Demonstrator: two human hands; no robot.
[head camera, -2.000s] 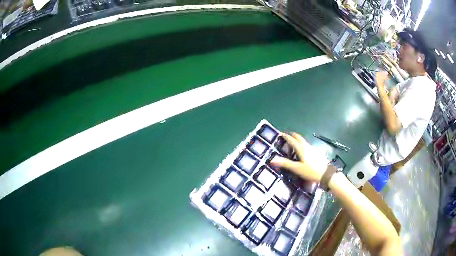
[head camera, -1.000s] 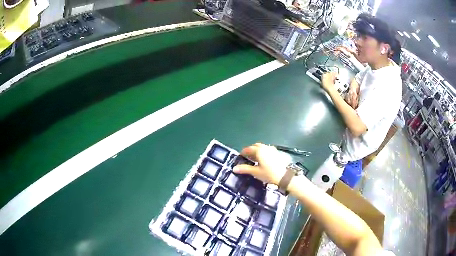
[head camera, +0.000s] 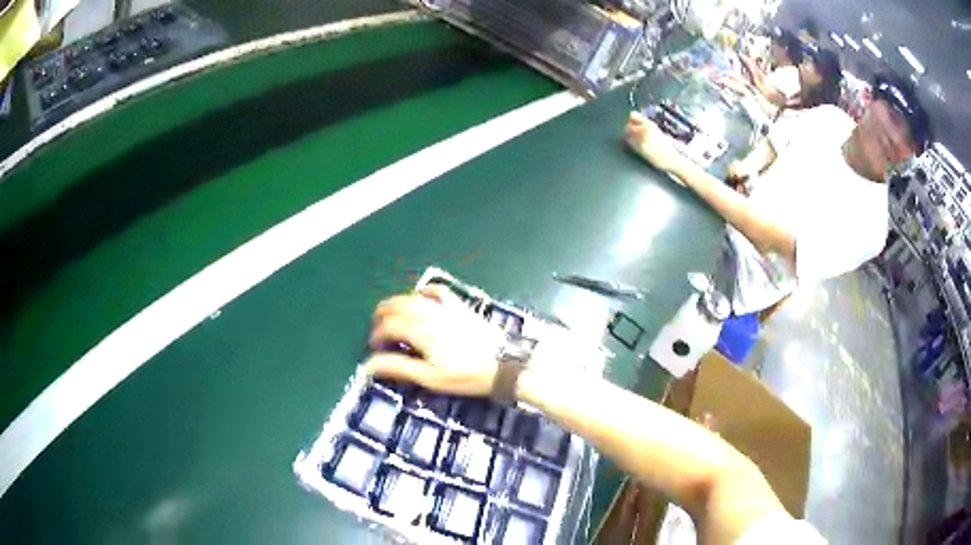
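Note:
A white-edged lens tray (head camera: 316, 464) with rows of black-framed squares, the screen lenses (head camera: 462, 509), lies on the green bench mat. My right hand (head camera: 431, 346), with a band at the wrist, reaches over the tray's upper left part, fingers bent downward and blurred. It hides several pockets; whether it holds a lens cannot be told. My left hand is out of the picture.
Dark tweezers (head camera: 599, 285) and a loose black frame (head camera: 624, 330) lie right of the tray. A white bottle (head camera: 687, 335) stands at the bench edge by an open cardboard box (head camera: 751, 415). Other workers (head camera: 815, 192) sit at right. A phone tray (head camera: 117, 59) is beyond the green belt (head camera: 266, 160).
My right hand has moved left across the tray, uncovering the loose black frame. The view has shifted. The nearest worker's arm has stretched out, and more people show behind.

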